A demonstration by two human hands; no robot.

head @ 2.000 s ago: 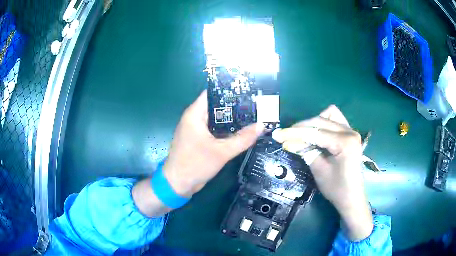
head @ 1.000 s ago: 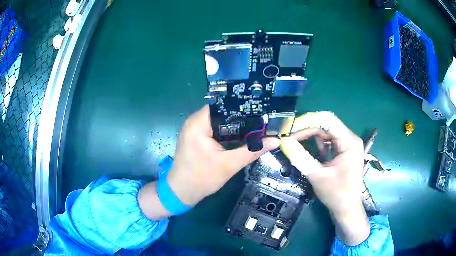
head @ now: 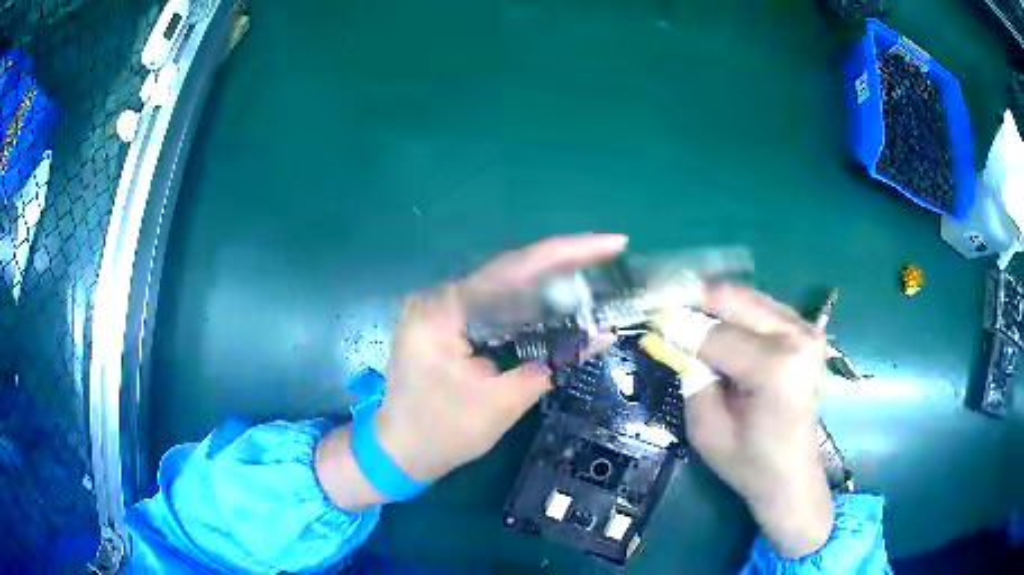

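Observation:
The circuit board (head: 561, 306) is motion-blurred and tilted steeply, seen nearly edge-on. My left hand (head: 455, 359), with a blue wrist band (head: 382, 452), grips its left end between thumb and fingers. My right hand (head: 752, 382) is at the board's right part, with yellow-cream finger cots on its fingertips; a thin light tip shows at the fingers, but blur hides exactly what they hold. Below the board, the opened black housing (head: 595, 466) lies on the green surface, its upper half partly hidden by the hands.
A blue bin (head: 869, 107) of tiny black pieces stands at the upper right, beside a white cloth (head: 1003, 185). A gold-yellow lump (head: 911, 279) and a black unit (head: 997, 343) lie at the right. A metal tool (head: 833, 455) lies partly behind my right hand. A metal rail (head: 112, 303) runs down the left.
The board has tipped from facing me to nearly edge-on and come lower. My left fingers now show over its far side. The housing remains below the hands.

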